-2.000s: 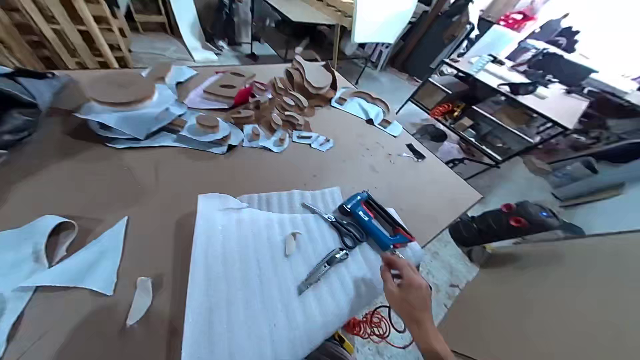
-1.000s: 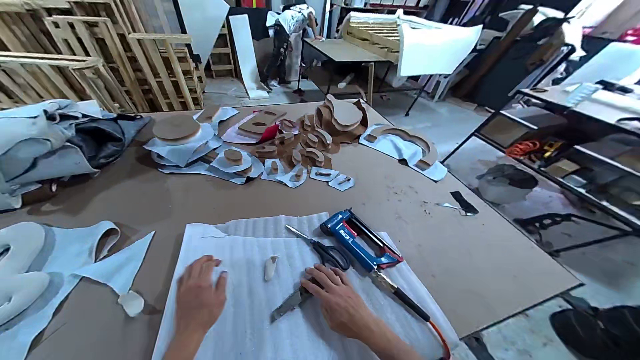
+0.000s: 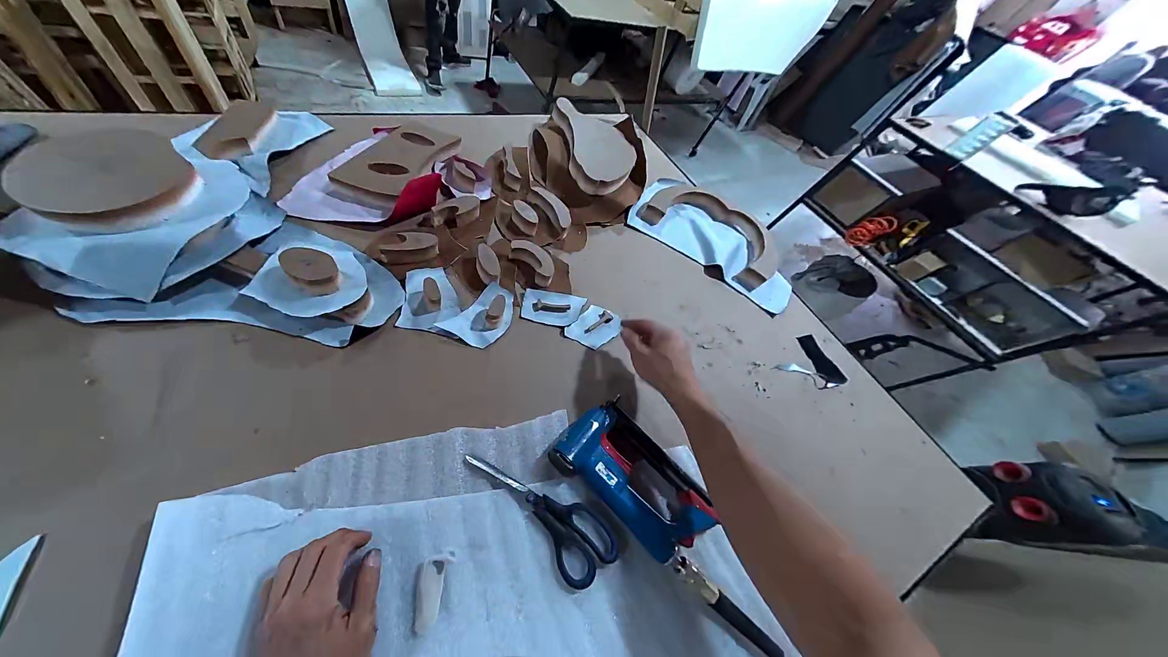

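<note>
My right hand (image 3: pixel 659 358) reaches over the table, its fingertips at the edge of a small light-blue fabric piece (image 3: pixel 593 327) with a slim brown part on it. A similar piece (image 3: pixel 553 307) lies just left of it. My left hand (image 3: pixel 319 598) rests on white foam sheeting (image 3: pixel 228 566) with nothing seen in it. Near it lies a small pale scrap (image 3: pixel 429 595). Dark-handled scissors (image 3: pixel 557 525), partly spread, and a blue pneumatic stapler (image 3: pixel 630 474) with an air hose lie between my hands. The utility knife of the earlier frames is not visible.
Brown board shapes on blue fabric (image 3: pixel 100 178) are stacked at the back left. Several curved brown pieces (image 3: pixel 525 219) stand mid-back. A curved piece on fabric (image 3: pixel 712 228) and a black strip (image 3: pixel 821 359) lie to the right. Beyond the table's edge is a metal shelf (image 3: pixel 967 292).
My right hand has left the utility knife on the foam and reached forward to the small fabric pieces. My left hand remains on the foam. The view has shifted noticeably.
</note>
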